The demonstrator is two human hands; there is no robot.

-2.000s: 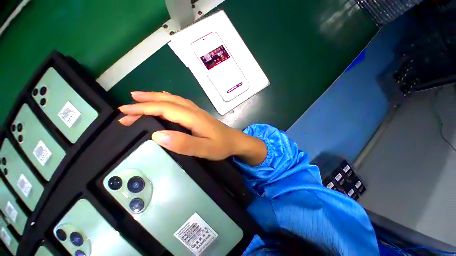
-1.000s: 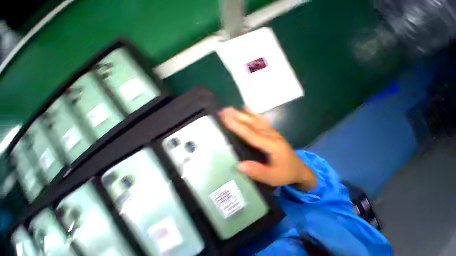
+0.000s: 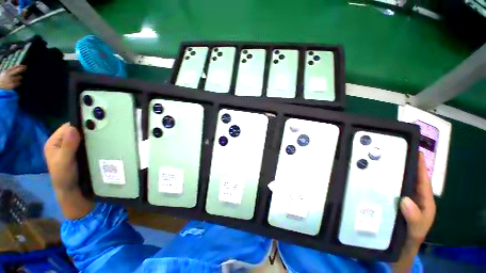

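Observation:
A black phone tray (image 3: 208,95) with several pale green smartphones, backs up, is held level across the front of the view. Each phone (image 3: 176,144) has three dark lenses at its far end and a white label at its near end. My left hand (image 3: 66,168) grips the tray's left end, thumb on the rim. My right hand (image 3: 419,205) grips its right end, thumb at the inner rim; its other fingers are partly hidden behind the tray. A second black tray (image 3: 341,74) with similar phones lies beyond, partly covered by the held tray.
A lit phone (image 3: 428,144) on a white pad (image 3: 445,152) is at right, partly hidden. A blue fan (image 3: 98,55) stands at left. Another person's hand (image 3: 11,77) and blue sleeve show at far left. A pale rail (image 3: 367,91) and posts cross the green bench.
The view has swung left. My left hand has come into view on the tray's left end. My right hand has moved from the tray's upper side to its right end. The whole near tray now shows.

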